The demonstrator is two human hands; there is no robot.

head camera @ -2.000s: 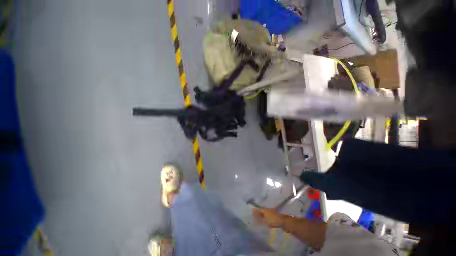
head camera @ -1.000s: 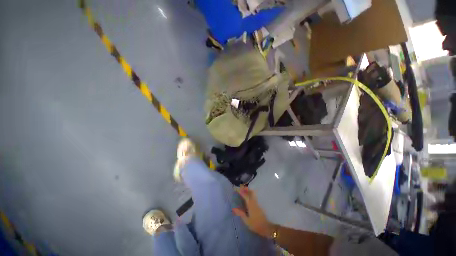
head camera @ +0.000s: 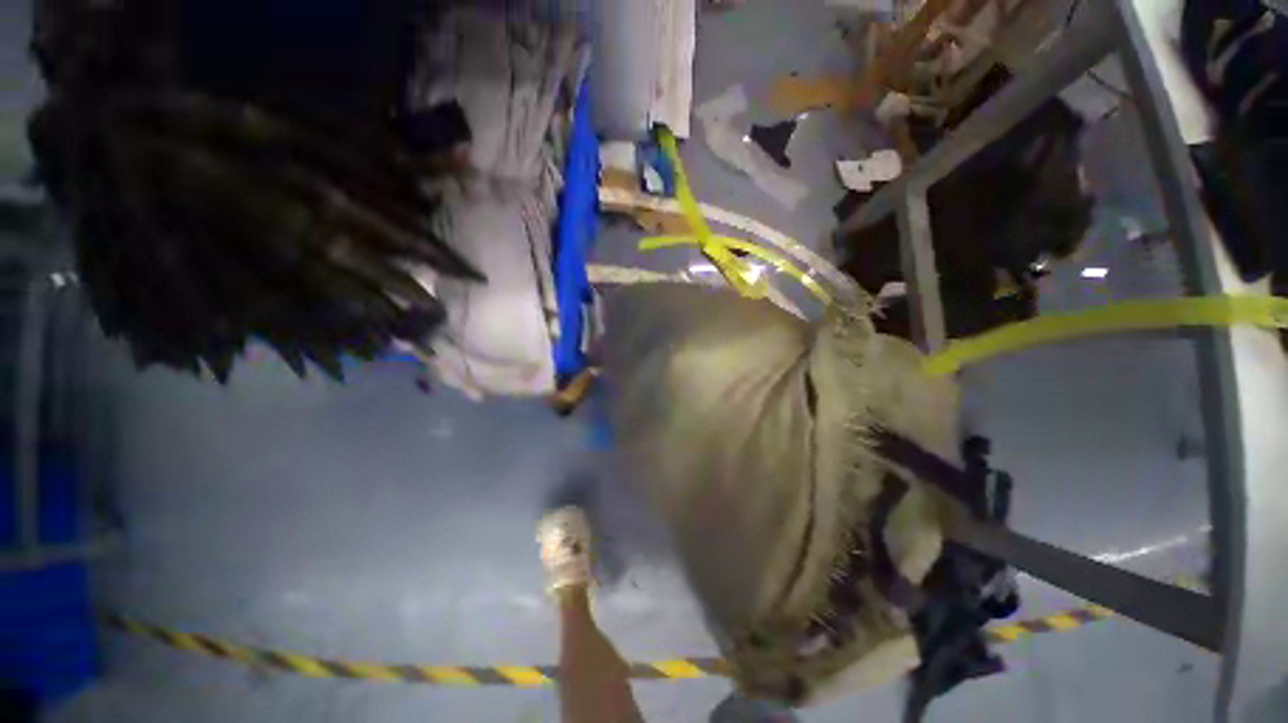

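No hand of mine shows clearly in the blurred head view. A skin-toned limb runs up from the bottom edge to a light shoe [head camera: 565, 548]; I cannot tell if it is a leg or a forearm. A large olive-beige sack [head camera: 706, 452] bulges on the floor in the centre, with a frayed gathered mouth. A dark layered garment bundle [head camera: 240, 226] hangs large at the upper left, its edges fanned; what holds it is not visible. Yellow strips [head camera: 723, 254] lie beside the sack's top.
A white table edge [head camera: 1257, 494] and grey metal legs [head camera: 1102, 565] stand at right, with a yellow band [head camera: 1116, 322] across. Pale stacked fabric [head camera: 495, 240] is beside a blue panel [head camera: 575, 226]. Dark pieces [head camera: 961, 622] lie by the sack. Yellow-black floor tape [head camera: 466, 675] crosses below.
The view has turned and moved closer to the sack. The dark garment bundle has come into view at upper left. The hand seen near the jeans before is no longer clearly visible.
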